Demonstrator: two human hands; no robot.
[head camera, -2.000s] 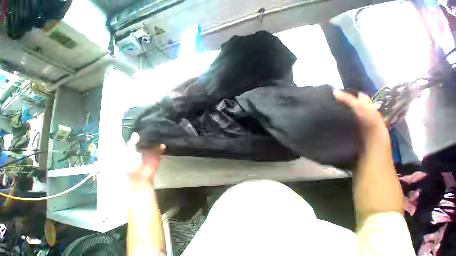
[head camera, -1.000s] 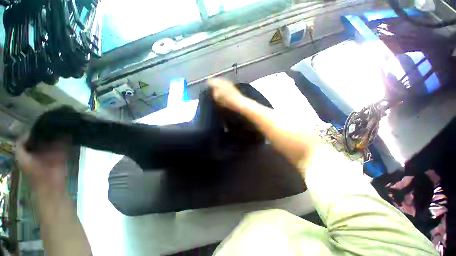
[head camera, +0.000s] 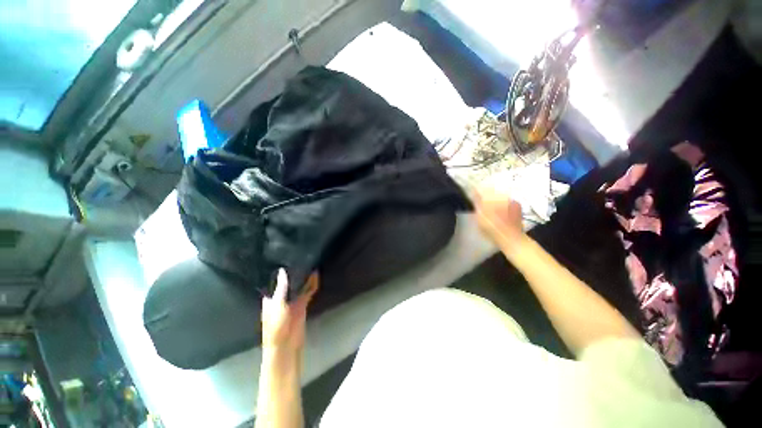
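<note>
A black garment (head camera: 342, 142) lies bunched over the dark-grey padded board (head camera: 196, 322), whose rounded left end is bare. My left hand (head camera: 287, 305) grips the garment's near edge between thumb and fingers at the middle of the board. My right hand (head camera: 497, 213) is at the garment's right corner, near the board's right end; its fingertips seem to hold the cloth edge. The steam iron (head camera: 539, 125) stands beyond my right hand, with dark hose loops around it, partly hard to make out.
Crumpled whitish cloth (head camera: 501, 171) lies around the iron. A blue upright block (head camera: 198, 129) stands at the table's back edge by the grey wall. Pink-and-black shiny cloth (head camera: 656, 251) hangs low at right. The white-covered table (head camera: 213, 397) shows along the board's near side.
The garment has come down onto the board from a stretched, lifted position. My left hand has moved right and inward, my right hand from the back to the near right. The view has turned.
</note>
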